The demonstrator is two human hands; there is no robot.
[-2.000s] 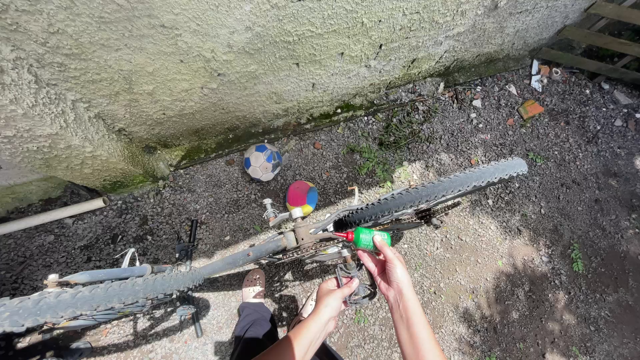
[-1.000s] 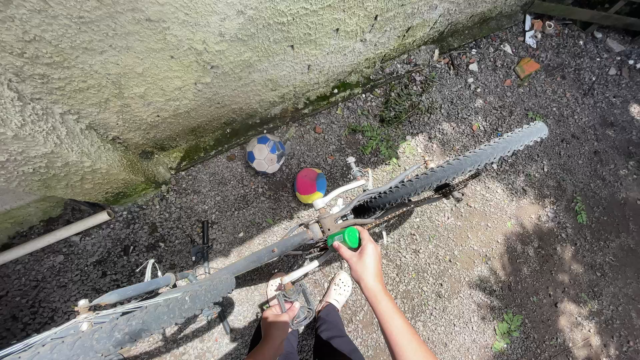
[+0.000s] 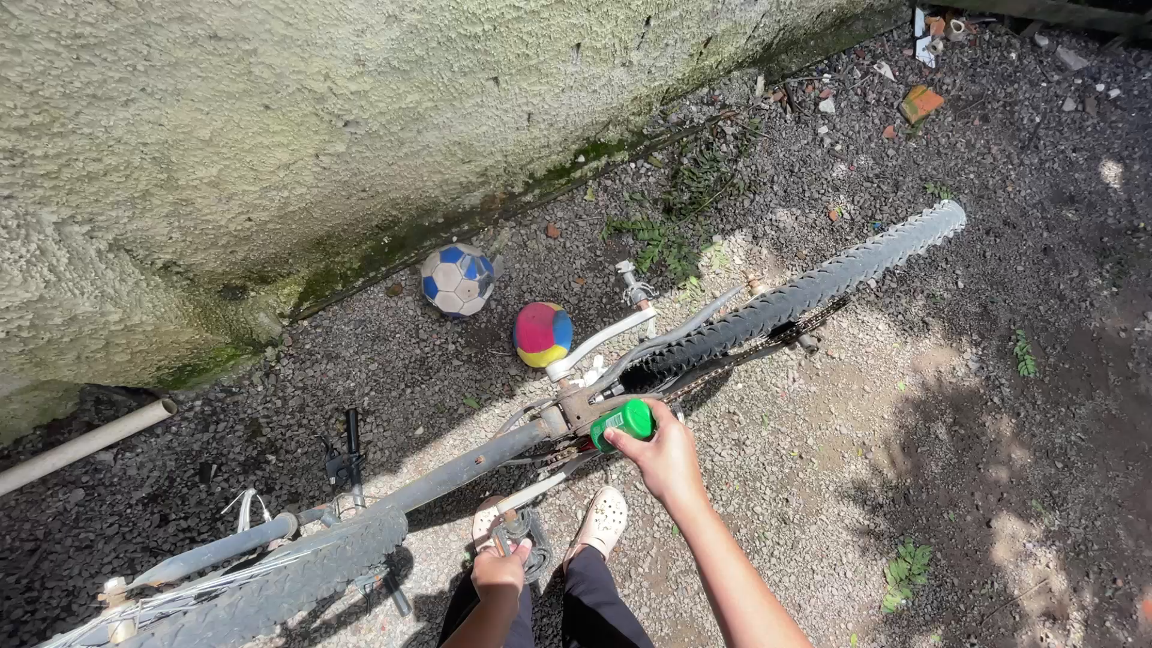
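An upside-down bicycle, its grey frame tube point(image 3: 468, 468) showing, stretches diagonally across the view. My right hand point(image 3: 664, 454) grips a small green bottle point(image 3: 623, 425) over the chain area beside the bottom bracket; its far end is hidden by the frame and hand. Lower down, my left hand point(image 3: 502, 569) is closed on a bicycle pedal point(image 3: 533, 544) at the end of a silver crank arm point(image 3: 544, 486). The other crank arm point(image 3: 601, 342) points up and away, toward the wall. Behind the bottle runs the chain point(image 3: 720, 373), next to the knobby rear tyre point(image 3: 792, 292).
A rough concrete wall point(image 3: 360, 135) rises beyond the bicycle. Near it lie a blue and white football point(image 3: 458, 280) and a multicoloured ball point(image 3: 543, 334). A pale pipe point(image 3: 85, 447) is at left, a brick piece point(image 3: 920, 104) at upper right. My feet in light clogs point(image 3: 603, 520) stand close by on gravel.
The crank arms have turned, and my left hand has moved with the pedal, down and away from the bottle. My right hand stays near the bottom bracket with the green bottle.
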